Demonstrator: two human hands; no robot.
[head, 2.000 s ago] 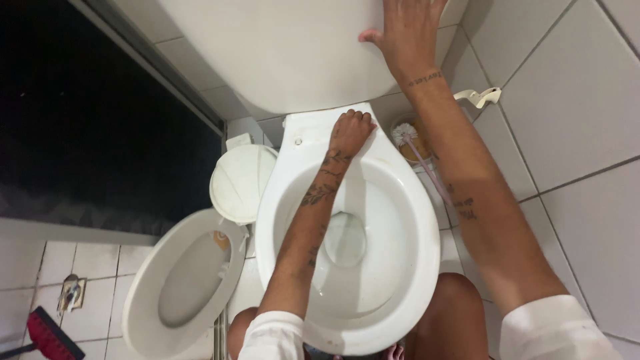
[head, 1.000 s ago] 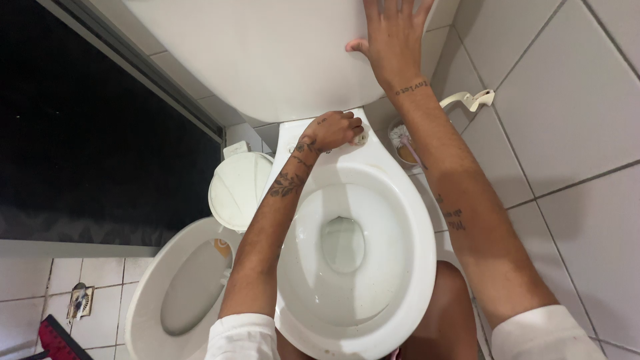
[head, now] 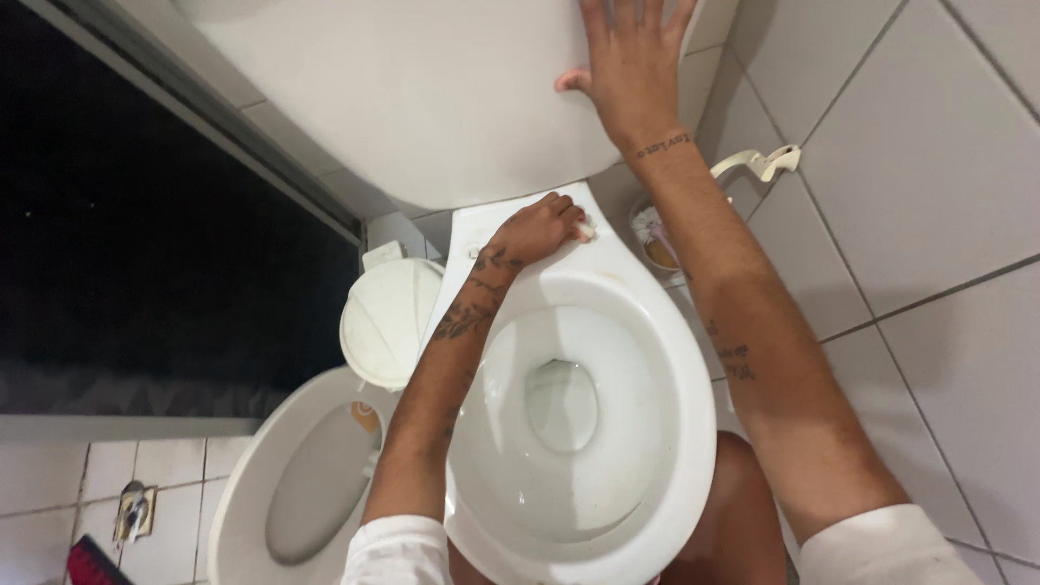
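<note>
The white ceramic toilet bowl (head: 691, 455) stands in the middle, uncovered, with water at its bottom. On its rear ledge my left hand (head: 540, 230) is curled, knuckles up, its fingers closed on a small whitish piece (head: 587, 229) at the ledge's right side; what the piece is cannot be told. A small fitting (head: 473, 250) shows at the ledge's left side. Above, my right hand (head: 638, 73) lies spread against the white toilet tank (head: 406, 106), fingers pointing up and partly cut off by the frame's top edge.
A detached toilet seat (head: 236, 487) leans at the lower left, below a round white lid (head: 390, 321). At the right, a toilet brush in its holder (head: 654, 236) stands near a cream plastic handle (head: 760, 165) by the tiled wall. A wall tap (head: 134, 512) and a red-and-black object (head: 93, 561) are lower left.
My left hand has shifted across the rear ledge, and the small fitting at its left side went out of sight and shows again. My right hand stays spread on the tank.
</note>
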